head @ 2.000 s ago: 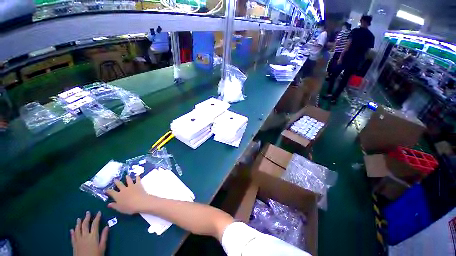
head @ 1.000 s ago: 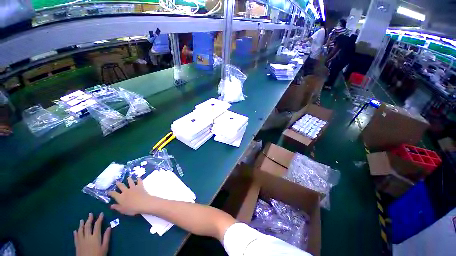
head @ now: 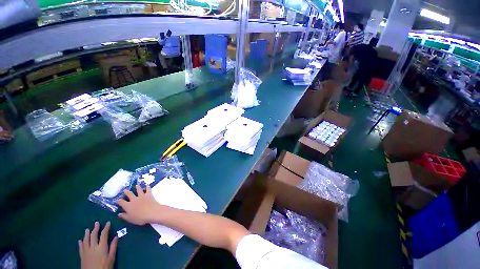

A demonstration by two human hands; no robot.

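My right hand (head: 138, 206) lies palm down with fingers spread, its fingertips by the edge of a clear plastic bag (head: 117, 184) with white contents. My right forearm crosses over flat white card blanks (head: 178, 197). My left hand (head: 98, 247) rests on the bench, fingers apart, at the lower left. Neither hand holds anything. A small white piece (head: 122, 232) with a dark mark lies between the hands. Another clear bag (head: 149, 176) with small white pieces lies beyond my right hand, next to a small clear-handled tool (head: 188, 175).
Finished white inserts (head: 204, 134) stand beyond, beside a yellow-handled tool (head: 172, 149). Bags and white boxes (head: 87, 105) lie far left. A stuffed clear bag (head: 246, 90) stands by a post. Open cartons (head: 329, 210) sit below the bench's right edge. People (head: 363, 60) are in the aisle.
Both hands stay in nearly the same place on the bench. The view has shifted slightly. In the aisle, the person in dark clothing has moved farther away and bends down.
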